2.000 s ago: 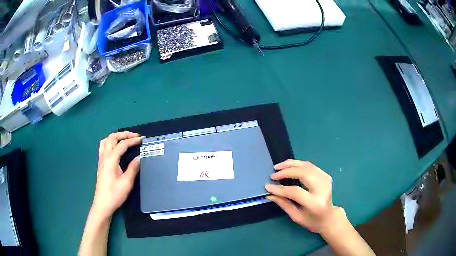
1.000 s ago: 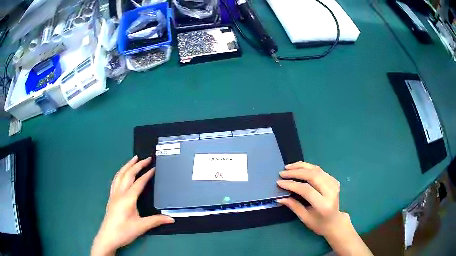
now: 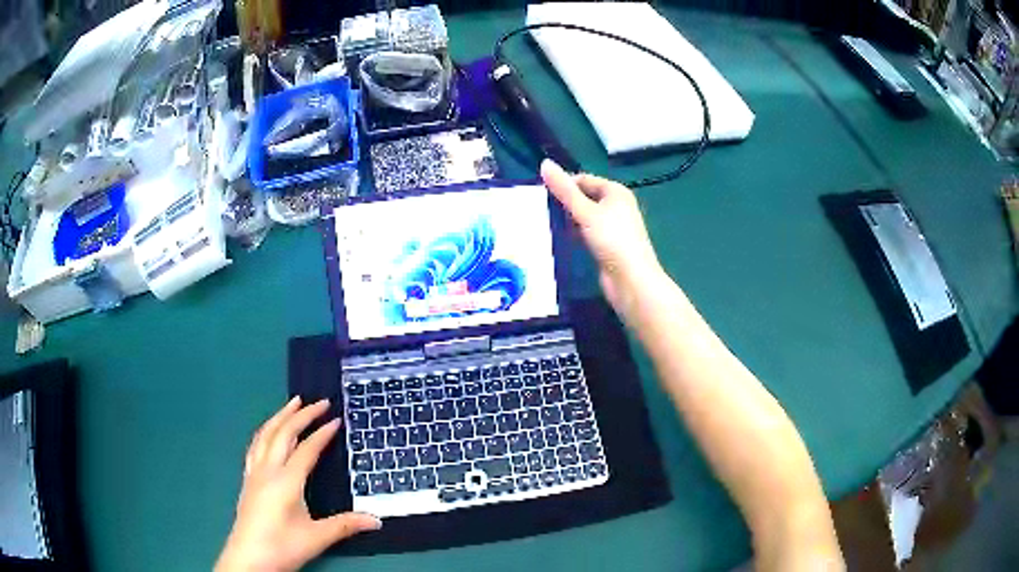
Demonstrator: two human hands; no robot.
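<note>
A small mini laptop stands open on a black foam pad (image 3: 643, 475). Its touchscreen display (image 3: 380, 263) is lit, with a blue swirl wallpaper on white. Its keyboard (image 3: 475, 419) has black keys in a silver-grey deck, with a small pale square at the front edge. My right hand (image 3: 598, 212) holds the display's upper right corner between thumb and fingers. My left hand (image 3: 285, 480) lies at the left side of the keyboard base, fingertips by its left edge and thumb at its front left corner.
A white block (image 3: 643, 78), an electric screwdriver (image 3: 531, 117) with a looped cable, and a screw tray (image 3: 430, 160) lie behind the laptop. A blue parts bin (image 3: 263, 140) and white parts organizer (image 3: 50, 285) stand upper left. More devices lie on pads at left (image 3: 17, 469) and right (image 3: 911, 263).
The closed laptop is now open, its screen raised and lit. My right hand has moved from the right edge up to the screen's top corner. My left hand stays at the left side.
</note>
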